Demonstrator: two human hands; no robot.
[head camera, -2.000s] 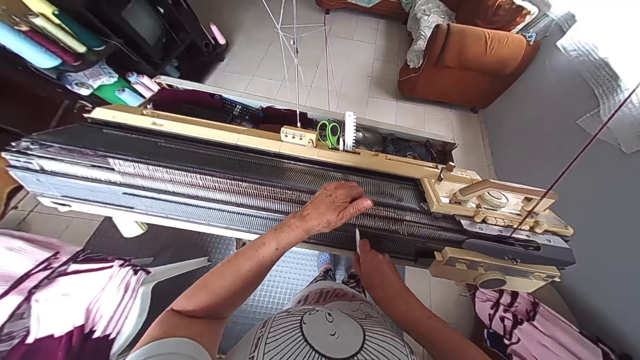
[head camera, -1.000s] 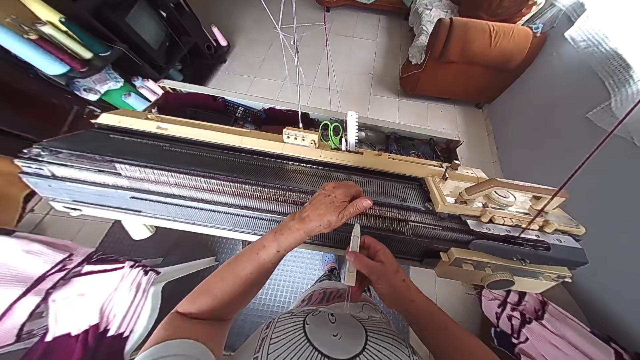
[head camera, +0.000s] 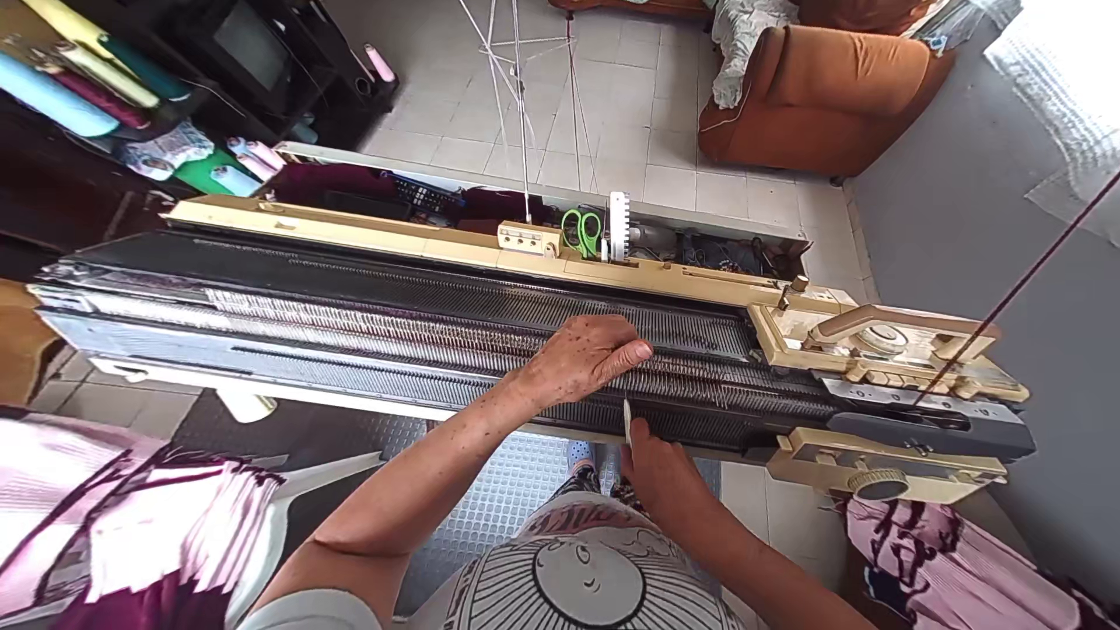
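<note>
A knitting machine with two needle beds (head camera: 420, 337) stretches across the view. Over the middle of the beds lies my left hand (head camera: 582, 360), its fingers bent and thumb pointing right; whether it holds anything is hidden. My right hand (head camera: 658, 464) is at the front edge, closed around a slim white tool (head camera: 627, 422) whose tip points up toward the beds. The beige main carriage (head camera: 884, 341) rests at the right end, with the front carriage (head camera: 884, 468) below it. A dark red yarn (head camera: 1024, 289) runs down into the carriage area.
Green-handled scissors (head camera: 582, 233) and a white toothed comb (head camera: 619, 226) stand behind the beds. Knitted pink and maroon pieces lie at the lower left (head camera: 166, 534) and lower right (head camera: 954, 560). Yarn cones (head camera: 61, 92) stand upper left, an orange armchair (head camera: 822, 101) upper right.
My right hand lifted the white tool and turned its flat side into view a second ago; now it shows edge-on and narrow. My left hand has stayed over the same part of the beds.
</note>
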